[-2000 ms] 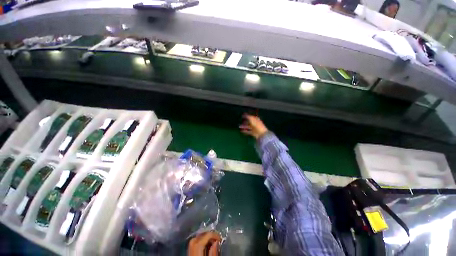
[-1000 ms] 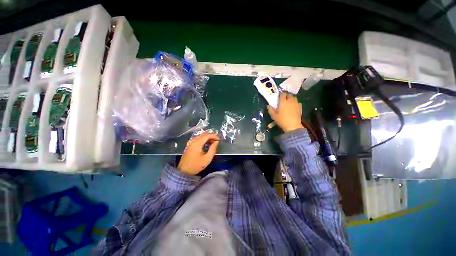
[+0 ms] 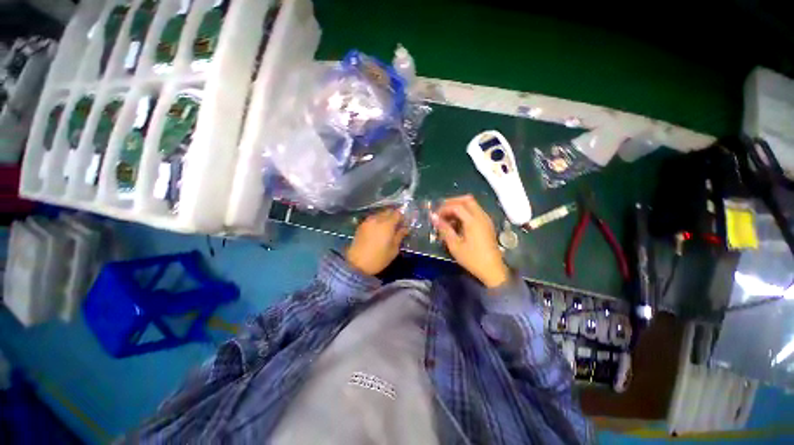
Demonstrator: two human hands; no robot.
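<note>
The white housing front shell lies on the dark green mat, its wide head with window and round holes to the back. My left hand is at the mat's front edge beside the large plastic bag. My right hand is just right of it, fingertips pinched together around something small. A small crinkled clear plastic piece shows between the hands; which fingers hold it is unclear. A small silvery round part lies right of my right hand.
Pliers with red handles, a pale narrow strip and a small plastic bag lie right. Foam trays with circuit boards stand left. The black soldering station is far right. A blue stool stands below.
My right hand has let go of the white shell, which now lies on the mat, and has moved left beside my left hand. The camera view has shifted and turned.
</note>
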